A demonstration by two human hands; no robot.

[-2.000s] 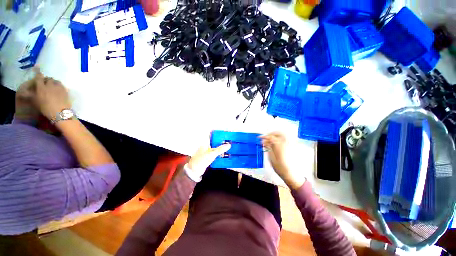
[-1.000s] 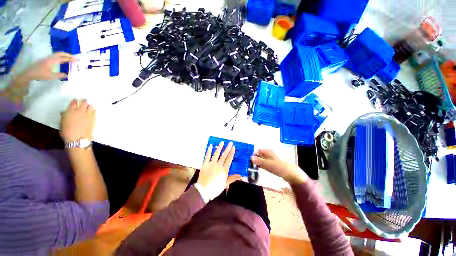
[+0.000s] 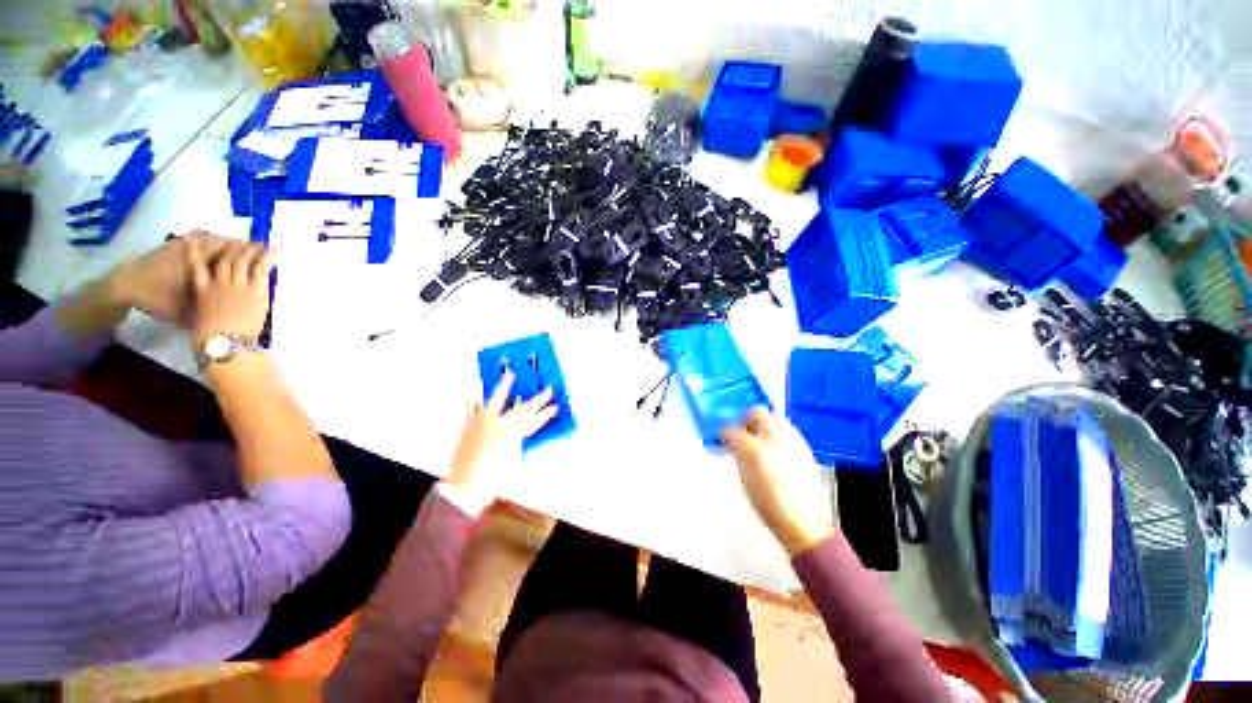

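Note:
My left hand (image 3: 503,429) rests with spread fingers on a filled blue tray (image 3: 547,368) lying on the table at centre left; two small plug ends show in it. My right hand (image 3: 763,446) grips the near edge of another blue blister tray (image 3: 714,374), which is tilted and slightly blurred; I cannot tell whether it is empty. Several more blue trays (image 3: 832,398) lie just to its right. The large heap of black USB cables (image 3: 618,227) is beyond both hands.
A person's hands (image 3: 227,295) rest at left, near printed card sleeves (image 3: 360,168). Blue tray stacks (image 3: 840,275), a dark flask (image 3: 873,83) and a pink bottle (image 3: 416,94) stand behind. A phone (image 3: 866,518) and a plastic basket (image 3: 961,549) of cards are at right.
My left hand has moved left with the filled tray, now on the table. My right hand has taken hold of a tray from beside the stacks. The view has tilted up.

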